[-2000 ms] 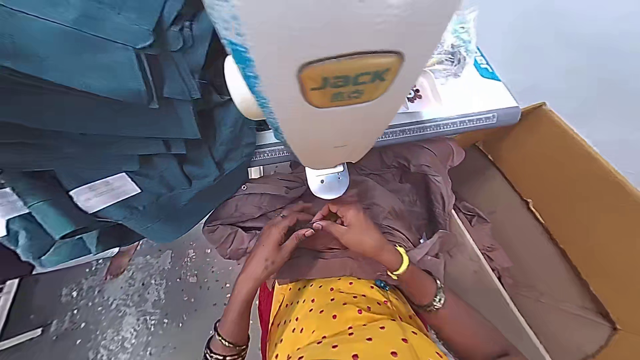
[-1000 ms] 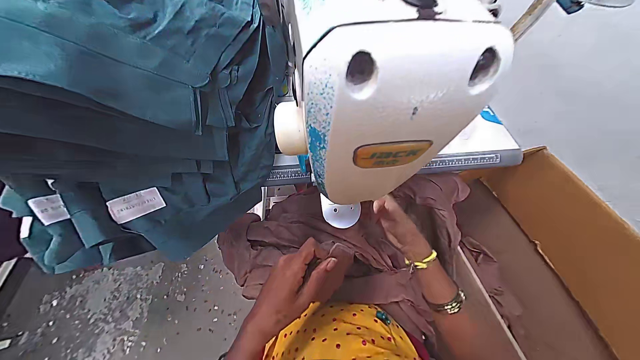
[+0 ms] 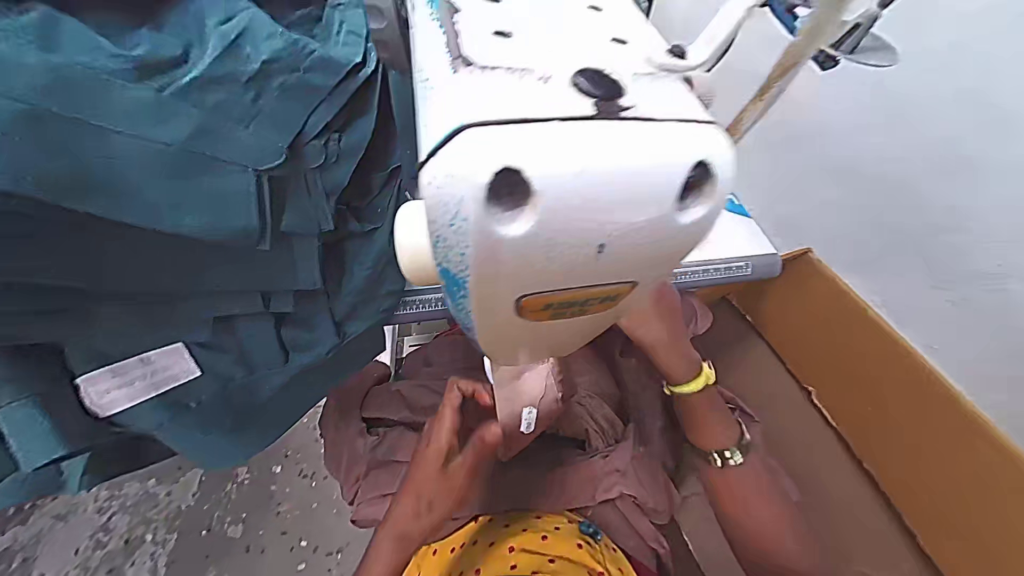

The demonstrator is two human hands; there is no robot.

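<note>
A white Jack sewing machine (image 3: 576, 208) fills the upper middle. Brown fabric (image 3: 512, 480) lies bunched under its head and over my lap. A folded brown piece with a small white label (image 3: 528, 419) hangs just below the machine head. My left hand (image 3: 456, 456) is beside that piece, thumb and fingers apart; whether it touches the edge is unclear. My right hand (image 3: 656, 324) reaches behind the right side of the machine head, at the brown fabric, its fingers hidden. A yellow band and a metal bracelet circle the right wrist.
A stack of dark teal garments (image 3: 160, 256), bearing a white label (image 3: 140, 378), hangs at the left. An open cardboard box (image 3: 888, 376) stands at the right. Behind the machine head is the machine bed's ruler edge (image 3: 712, 272). Speckled floor (image 3: 232, 512) shows lower left.
My hands were together on the fabric two seconds ago; now they are apart, the right one behind the machine head. The small labelled piece has come into sight. The view has shifted strongly.
</note>
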